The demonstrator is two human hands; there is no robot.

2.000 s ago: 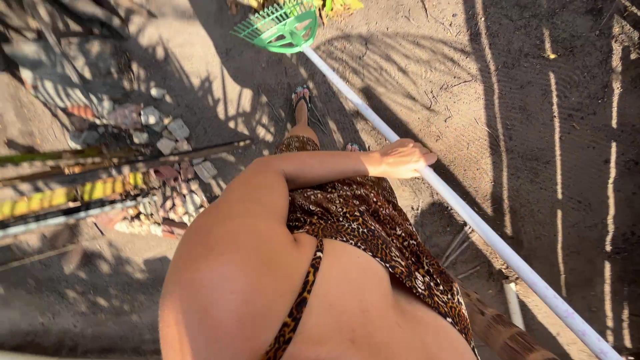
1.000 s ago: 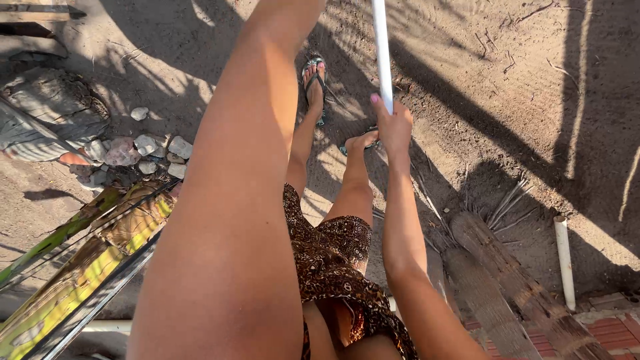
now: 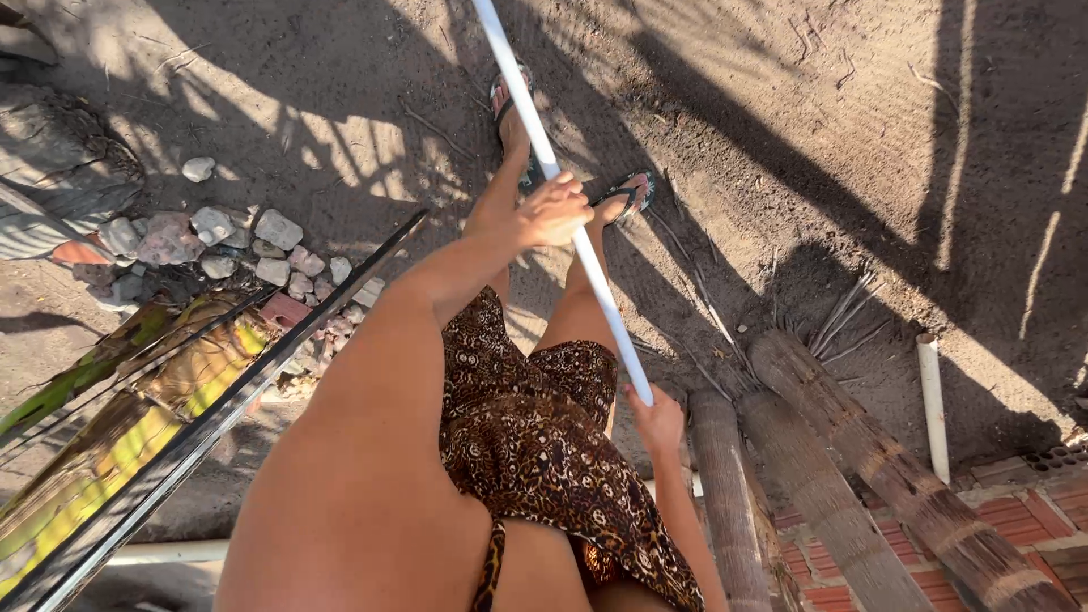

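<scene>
A white pole [image 3: 599,280] slants down from the top edge of the head view. My left hand [image 3: 554,210] is closed around its middle, above the feet. Lower right, at the pole's near end, my right hand [image 3: 659,421] grips the tip beside my leopard-print clothing. The far end of the pole lies outside the view.
Feet in flip-flops [image 3: 627,197] stand on sandy ground [image 3: 340,51]. Stones [image 3: 278,229] and a yellow-green palm stalk [image 3: 170,382] lie at left, crossed by a dark strip [image 3: 255,374]. Ringed trunks [image 3: 901,484], a white pipe [image 3: 932,408] and bricks [image 3: 1020,518] are at right.
My left hand, out of view one second ago, is back on the pole. My right hand has moved down to the pole's near end. The green rake head seen two seconds ago is out of view.
</scene>
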